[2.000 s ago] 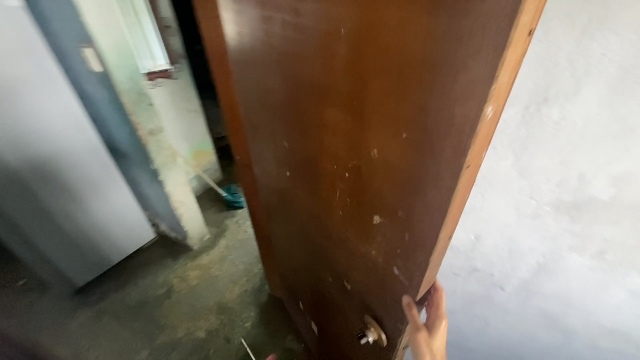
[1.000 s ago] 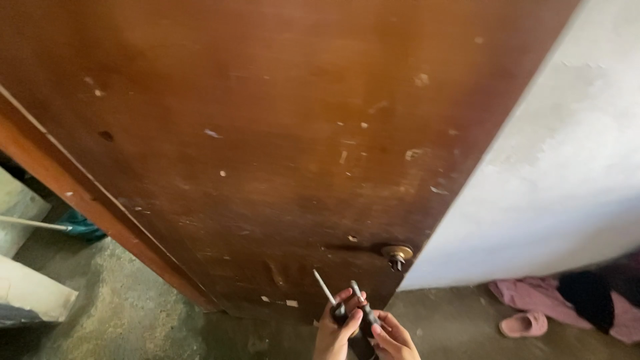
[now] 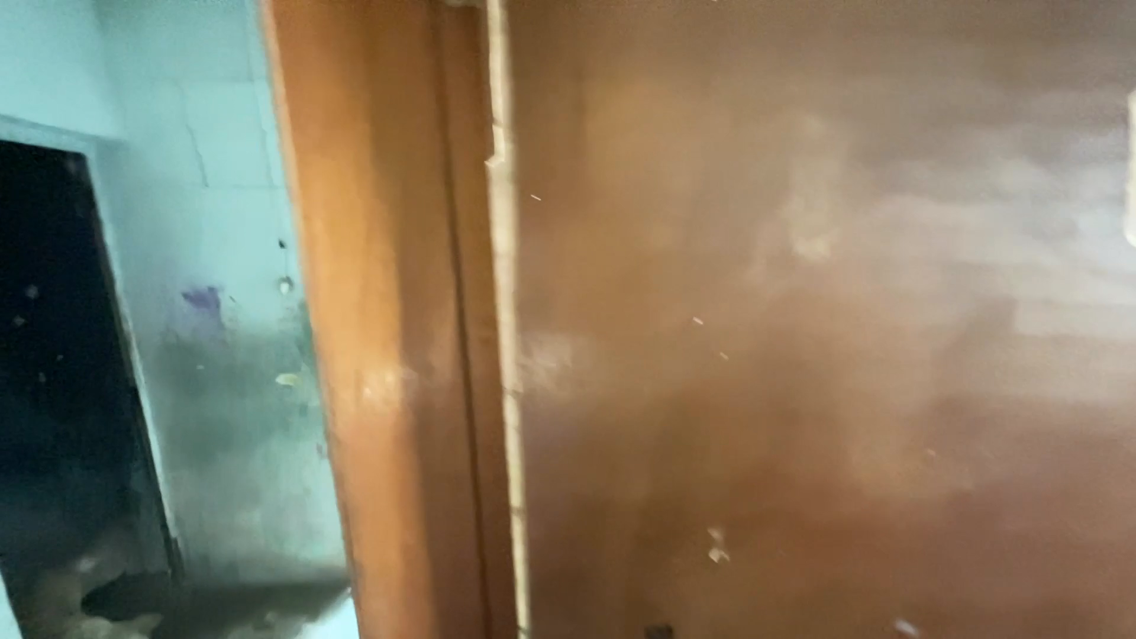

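Observation:
A brown wooden door (image 3: 799,355) fills the middle and right of the view, its face scuffed and dotted with pale marks. Its light, unpainted edge (image 3: 506,266) runs from top to bottom beside the orange-brown wooden door frame (image 3: 355,311). Neither my left hand nor my right hand is in the picture, so what they hold is hidden. The doorknob does not show either. The picture is blurred.
Left of the frame is a pale turquoise wall (image 3: 240,444) with stains and chipped paint. A dark doorway or dark door (image 3: 62,355) stands at the far left. Part of the floor (image 3: 257,608) shows at the lower left.
The view has swung up and left to the door's edge and frame. Both hands, seen one second ago with a screwdriver and another slim tool, have dropped out of sight.

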